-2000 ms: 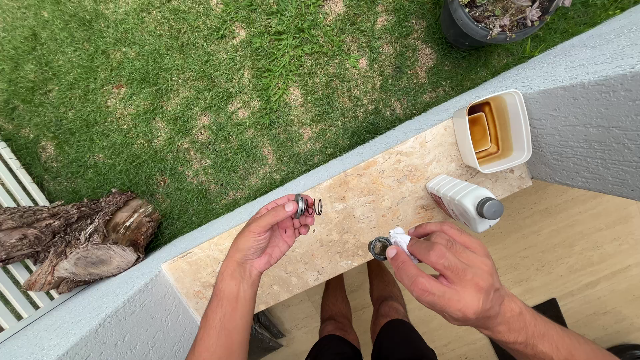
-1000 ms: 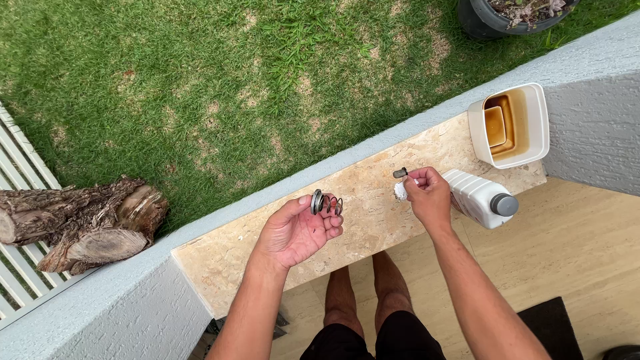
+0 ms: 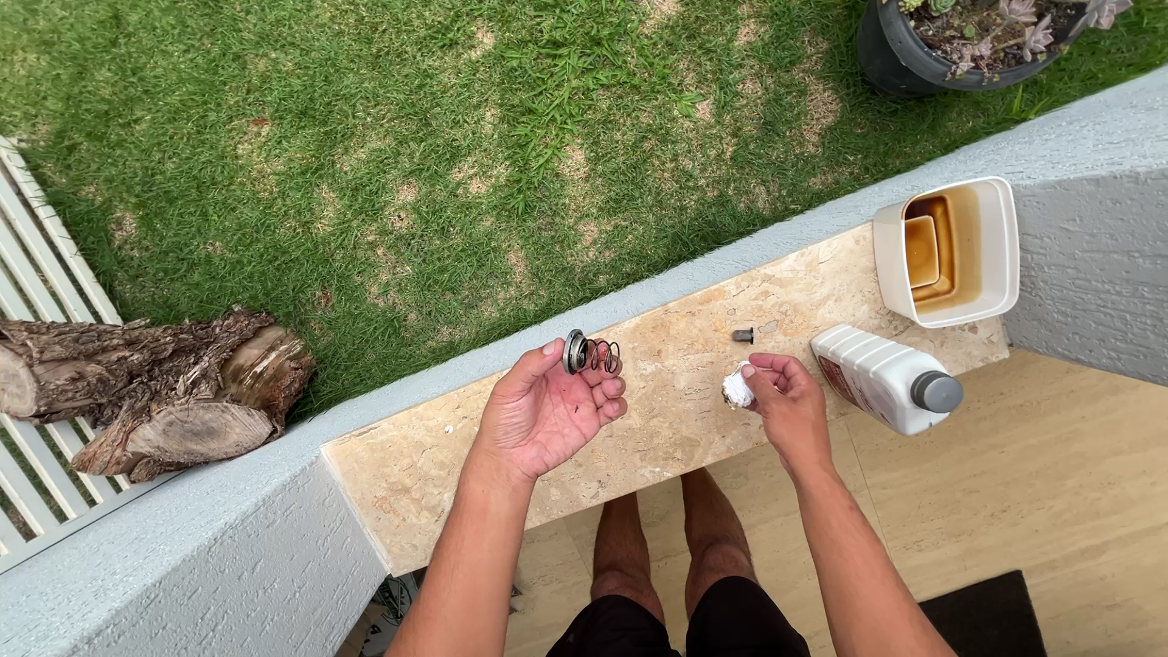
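My left hand (image 3: 547,411), palm up, holds a round metal cap (image 3: 574,352) between thumb and fingers, with a dark coil spring (image 3: 604,356) extending from it across the fingertips. A crumpled white wad (image 3: 738,385), with dark smudges at its lower edge, is pinched in my right hand (image 3: 787,392). Just above that hand, a small dark flanged cylinder (image 3: 743,335) lies on the stone ledge (image 3: 675,401). Dark smears mark my left fingers and palm.
A white plastic tub (image 3: 990,251) with brown liquid stands at the ledge's right end. Below it is a white bottle (image 3: 876,374) with a grey cap (image 3: 937,391). Cut logs (image 3: 196,429) lie at the left, and a potted succulent (image 3: 912,64) stands on the grass.
The small dark cylinder, held up in my right hand a second ago, now lies on the ledge, let go. The white wad stays in that hand. My left hand still holds the cap and spring.
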